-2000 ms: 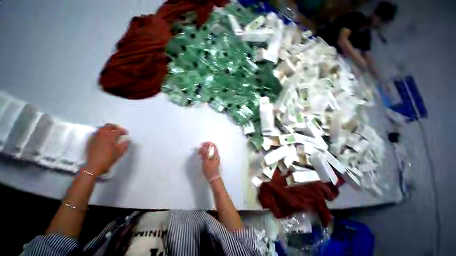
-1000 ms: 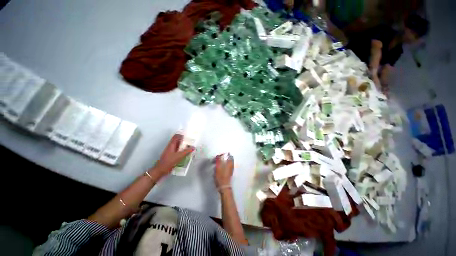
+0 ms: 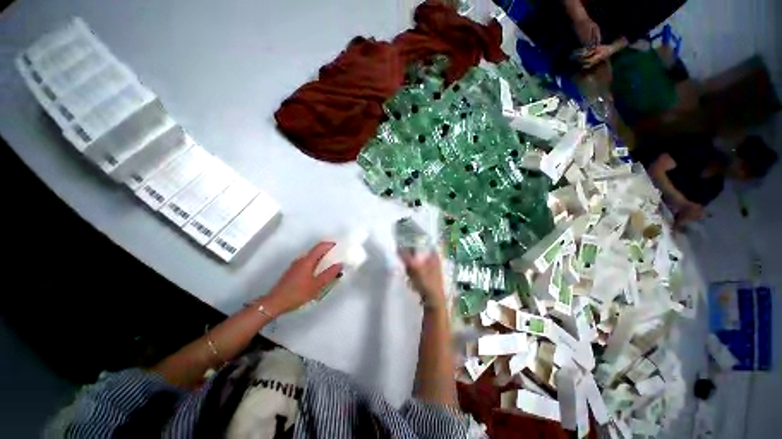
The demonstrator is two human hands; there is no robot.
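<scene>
My left hand [image 3: 302,279] is closed round a white carton [image 3: 350,252] above the table, its far end blurred. My right hand [image 3: 423,273] is beside the near left edge of the heap of green bottles [image 3: 470,163]. A small clear bottle [image 3: 412,233] shows at its fingertips, blurred by motion. The filled cartons [image 3: 193,190] stand in a curved row at the left, barcodes facing up. The loose cartons [image 3: 592,257] lie in a pile at the right.
A rust-brown cloth [image 3: 343,99] lies behind and left of the bottles. Another rust cloth [image 3: 506,420] lies at the near edge under loose cartons. A person's hands [image 3: 592,47] show at the top and another person [image 3: 694,184] at the right.
My right hand has moved forward to the bottle heap, and a bottle now shows at its fingers. My left hand still holds the carton. The view has turned, so the row appears higher.
</scene>
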